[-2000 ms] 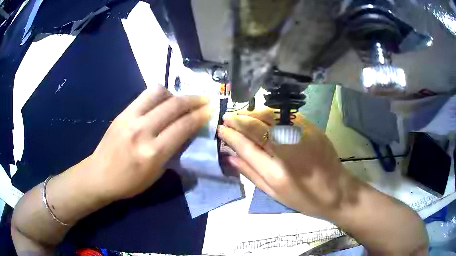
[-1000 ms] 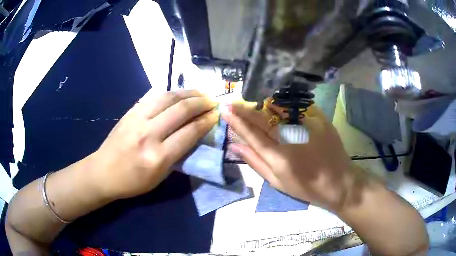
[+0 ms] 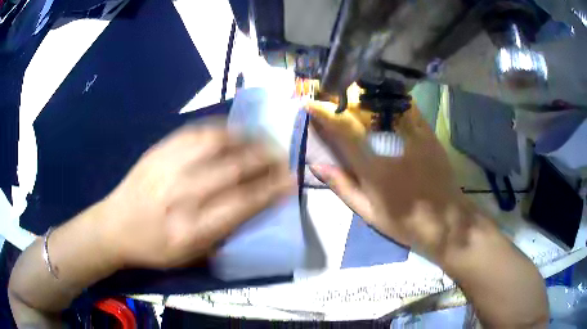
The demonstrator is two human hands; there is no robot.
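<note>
A pale blue-grey strip (image 3: 260, 247) runs from beside the presser foot (image 3: 306, 87) toward the front of the table. My left hand (image 3: 199, 193) is blurred and lies on the strip with its fingers bent over it; whether it grips the cloth is hidden. My right hand (image 3: 392, 173) is to the right of the strip, its fingertips at the strip's dark edge just in front of the foot, partly behind the tension dial (image 3: 386, 142). A dark panel (image 3: 122, 96) lies under and left of my left hand.
The sewing machine head (image 3: 412, 38) fills the top right. A blue-grey piece (image 3: 373, 243) lies below my right hand. A grey flat piece (image 3: 484, 132) and a black flat rectangle (image 3: 555, 204) lie at the right. A printed measuring strip (image 3: 380, 289) runs along the front edge. A red-orange looped item (image 3: 116, 313) shows below.
The strip under my left hand now lies flatter and extends farther up and down beside the foot. The dark panel's lower part has shifted, uncovering the table's front edge. My left hand has moved slightly down.
</note>
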